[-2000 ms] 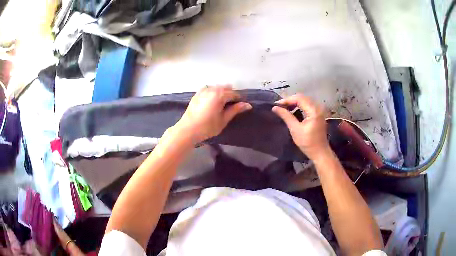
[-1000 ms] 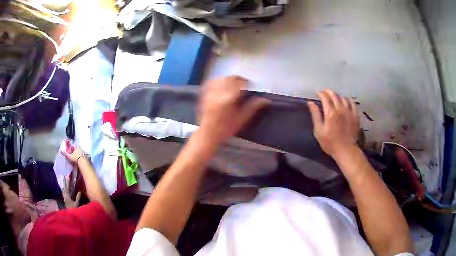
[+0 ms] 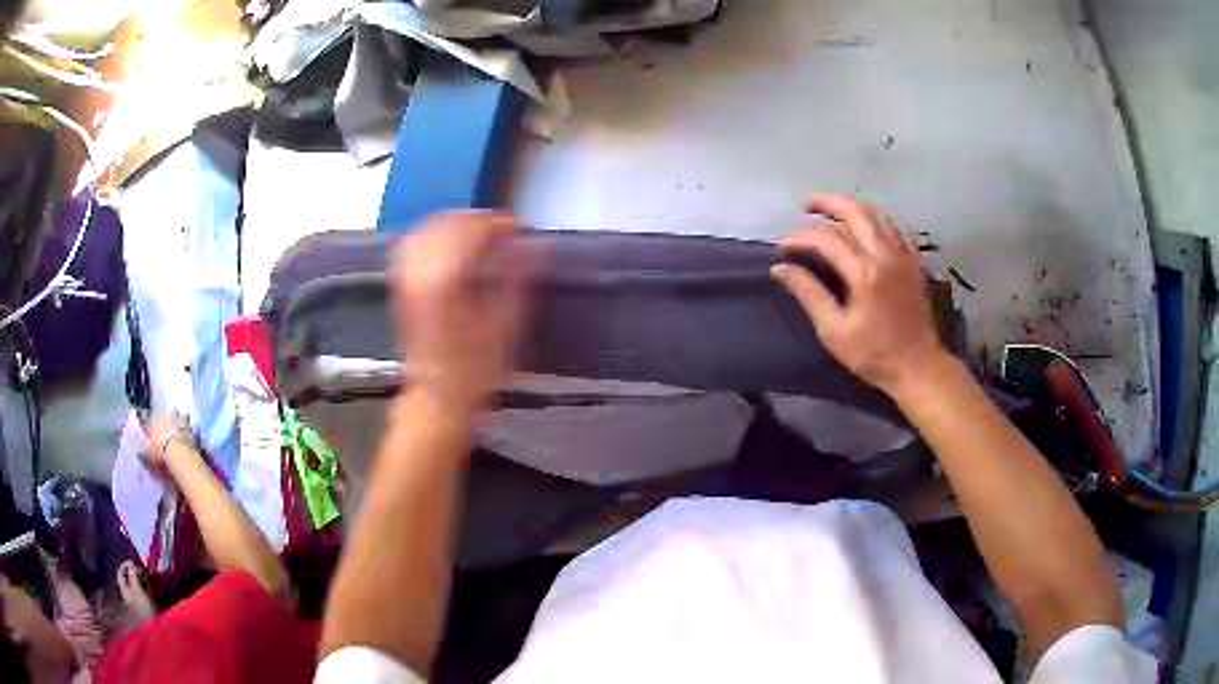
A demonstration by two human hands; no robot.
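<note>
A dark grey and white garment (image 3: 642, 321) lies stretched over the long, round-ended sleeve board in front of me, its lower part hanging towards me. My left hand (image 3: 461, 301) is motion-blurred over the left half of the garment; its fingers are too blurred to read. My right hand (image 3: 862, 294) is at the right part of the garment's far edge, fingers bent and apart, not clearly gripping cloth. The steam iron (image 3: 1080, 417) is at the right, its reddish-brown handle showing, its lower part partly hidden.
A blue support (image 3: 452, 150) stands behind the board. A crumpled garment pile (image 3: 388, 67) lies at the far left. A lime-green tie strip (image 3: 310, 468) hangs at the left edge. A person in a red shirt (image 3: 201, 635) is at the lower left. The hose (image 3: 1170, 492) runs right.
Since the oldest frame, my hands have moved apart; my left hand has shifted left along the garment. Between the last two frames, the cloth at the board's left end has slid, baring the board's far rim.
</note>
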